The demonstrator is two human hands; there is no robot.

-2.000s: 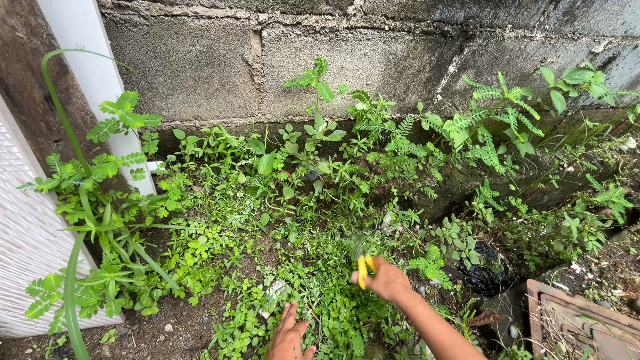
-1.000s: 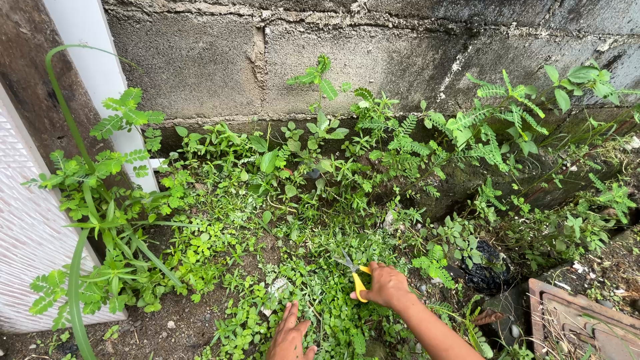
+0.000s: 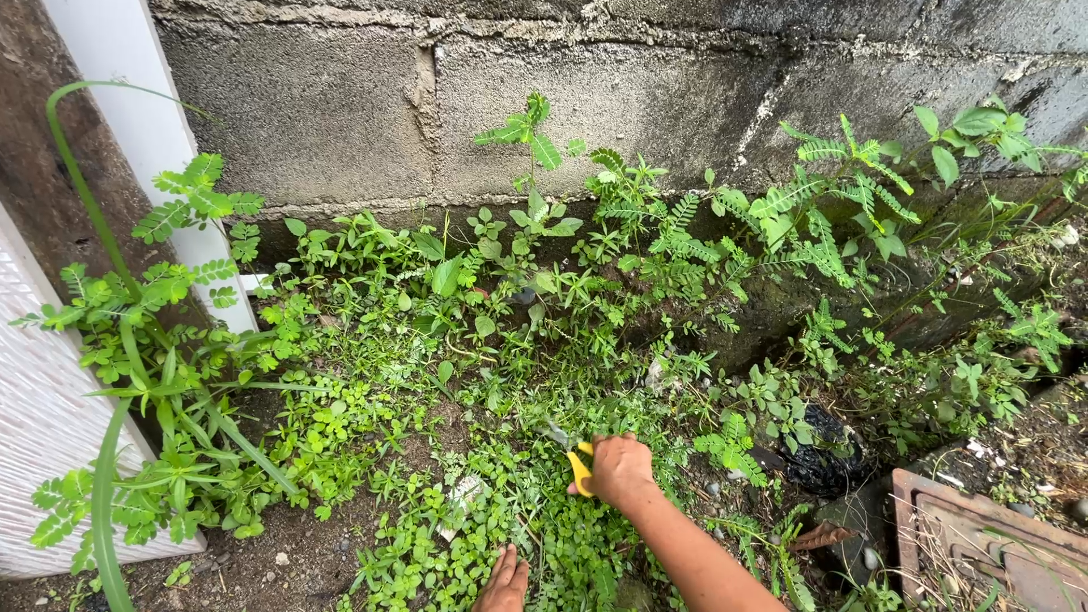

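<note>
My right hand [image 3: 619,469] grips a pair of scissors with yellow handles [image 3: 580,470], its fingers through the loops. The metal blades point up and left into low green weeds [image 3: 476,382]; their tips are blurred among the leaves. At the bottom edge, left of the scissors, my left hand [image 3: 503,586] rests on or just over small-leaved ground plants, only its fingers and part of the back showing. Nothing is seen in it. A pale scrap [image 3: 466,491] lies in the weeds just above this hand.
A concrete block wall [image 3: 323,110] runs along the back, with taller weeds at its foot. On the left stand a white post [image 3: 127,76] and a white textured panel [image 3: 51,408]. Black plastic [image 3: 820,450] and a rusty brown cover [image 3: 986,535] lie at the right.
The scissors were held further right and upright two seconds ago, then lay with spread handles pointing left. Their handles now look closer together. My left hand has barely moved.
</note>
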